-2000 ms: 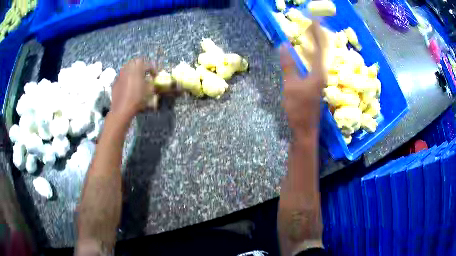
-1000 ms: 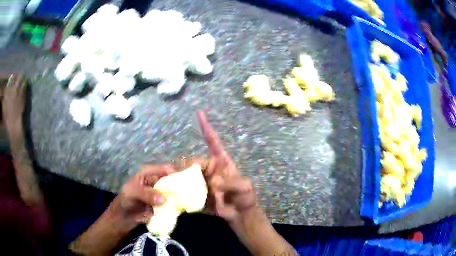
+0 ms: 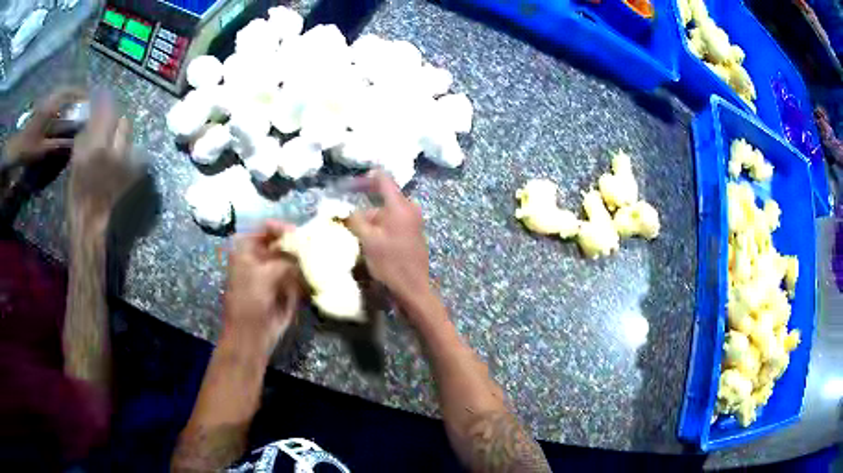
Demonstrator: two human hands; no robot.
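A pale yellow piece (image 3: 331, 263) is held between my two hands over the front of the speckled bench. My left hand (image 3: 259, 277) grips its left side. My right hand (image 3: 393, 236) is at its upper right, with the fingers near its top; both hands are somewhat blurred. Whether a white lump is in the piece, I cannot tell. White lumps (image 3: 314, 102) are heaped just beyond my hands. Several yellow pieces (image 3: 596, 217) lie loose on the bench to the right.
A blue tray (image 3: 700, 277) of yellow pieces stands at the right, with more blue trays (image 3: 601, 42) behind. A scale (image 3: 139, 42) is at the back left. Another person's hands (image 3: 97, 152) and maroon sleeve are at the left.
My hands and the yellow piece have moved up and away from the bench's front edge, nearer the white heap. The camera view has shifted left, showing more of the scale and the other person.
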